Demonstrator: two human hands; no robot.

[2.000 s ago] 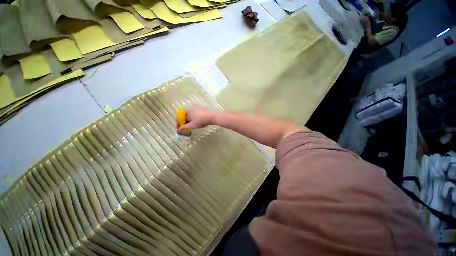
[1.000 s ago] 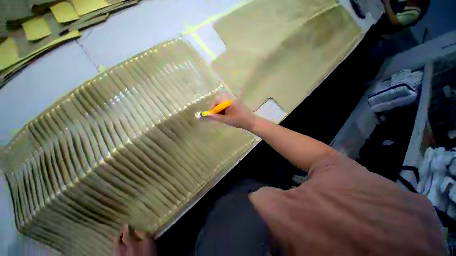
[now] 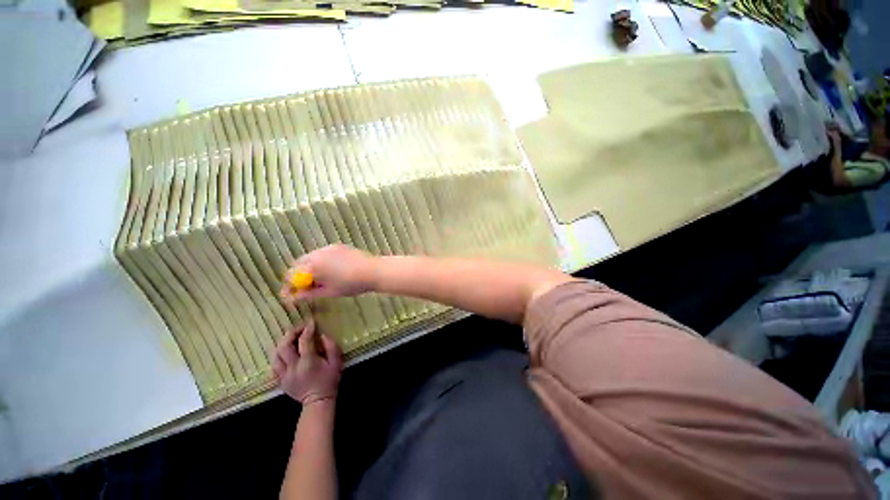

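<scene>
The fanned stack of khaki panels (image 3: 390, 186) lies in front of me, its narrow strips shiny along the upper part. My right hand (image 3: 334, 271) is closed around the yellow handle of the glue brush (image 3: 302, 279) over the lower middle of the stack. The bristles are hidden. My left hand (image 3: 308, 367) rests with its fingers on the stack's near edge, just below my right hand; it seems to hold nothing.
A flat khaki panel stack (image 3: 664, 146) with notched corners lies to the right. Pieces with yellow ends (image 3: 244, 12) line the far side. Grey sheets (image 3: 44, 68) lie at the far left. A brown crumpled lump (image 3: 624, 27) lies behind. A person (image 3: 859, 168) is at the right.
My right hand has moved with the brush to the lower middle of the fanned stack. My left hand, at the picture's bottom edge before, now shows fully on the near edge. The view has turned.
</scene>
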